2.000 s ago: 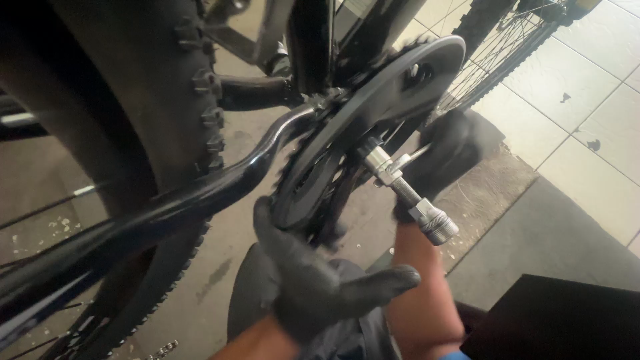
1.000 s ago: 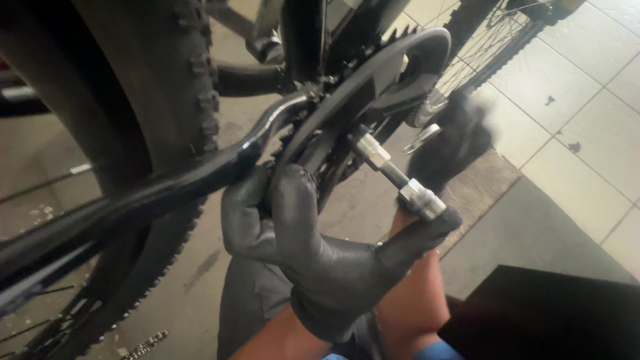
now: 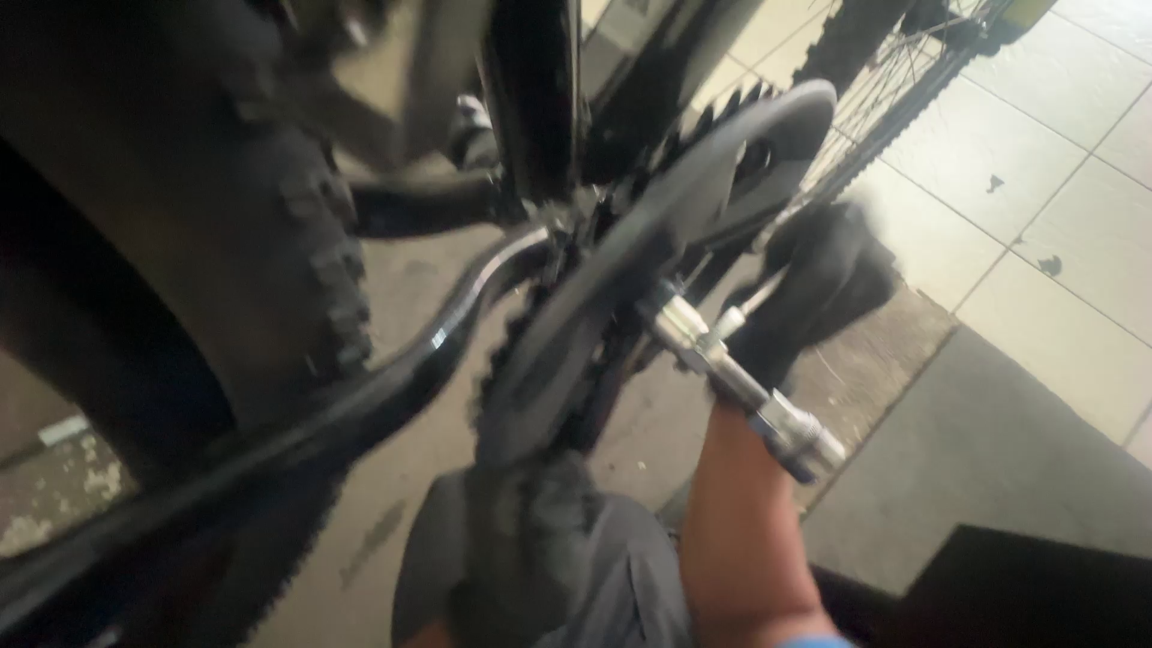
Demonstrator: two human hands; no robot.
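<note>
A bicycle crankset with a chainring under a dark guard (image 3: 576, 306) lies across the middle. A silvery crank puller (image 3: 742, 382) sticks out from the crank, tilted down to the right. My right hand (image 3: 823, 279), in a black glove and blurred, is closed round a metal wrench (image 3: 733, 322) whose end meets the puller. At the guard's lower edge is my left hand (image 3: 531, 531), also gloved and blurred, with its fingers wrapped over the rim; their exact hold is partly hidden. The glossy black frame tube (image 3: 432, 346) curves toward the crank.
A knobby tyre (image 3: 315, 234) fills the left side. Another spoked wheel (image 3: 882, 108) is at the upper right, over pale floor tiles (image 3: 1035, 189). A black object (image 3: 1035, 585) occupies the lower right corner. My trouser-covered knee (image 3: 630, 558) is below the chainring.
My left hand has left the puller's outer end and moved to the guard's lower edge. The wrench end, apart from the puller a second ago, now meets it.
</note>
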